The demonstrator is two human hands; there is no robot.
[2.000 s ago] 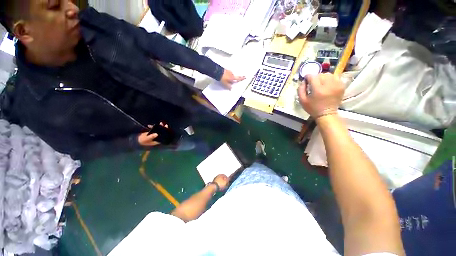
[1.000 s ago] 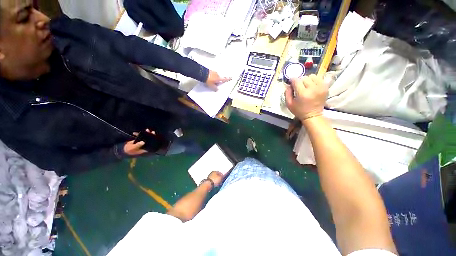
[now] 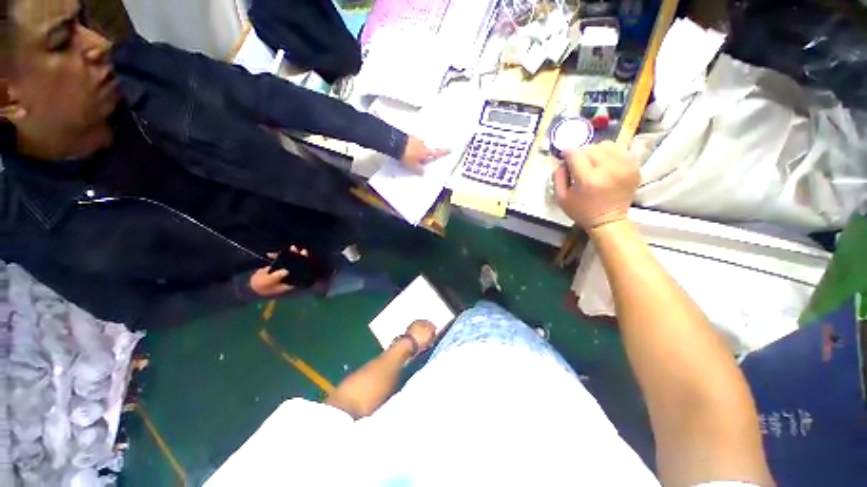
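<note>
My right hand [image 3: 597, 181] is at the desk edge with its fingers curled. A round lidded jar or tape roll [image 3: 571, 136], dark-rimmed with a pale top, lies right at its fingertips; whether I grip it is unclear. My left hand [image 3: 419, 335] hangs low at the near edge of a pale flat rectangular thing [image 3: 409, 309], a board, box or stool top. Its fingers are partly hidden, and I cannot tell if they hold it. A calculator [image 3: 498, 147] lies on a yellowish board left of the jar.
A person in a dark jacket [image 3: 190, 124] stands at left, one hand on white paper [image 3: 414, 190], the other holding a phone [image 3: 297, 267]. Pale fabric [image 3: 751, 152] lies right of a wooden strip [image 3: 650, 76]. White bundles [image 3: 62, 380] are at lower left, a blue panel [image 3: 808, 399] at lower right.
The view shifted right, then partly back. My left hand sits slightly further over the pale rectangle. My right hand stays beside the round thing. The other person's pointing hand stays on the papers.
</note>
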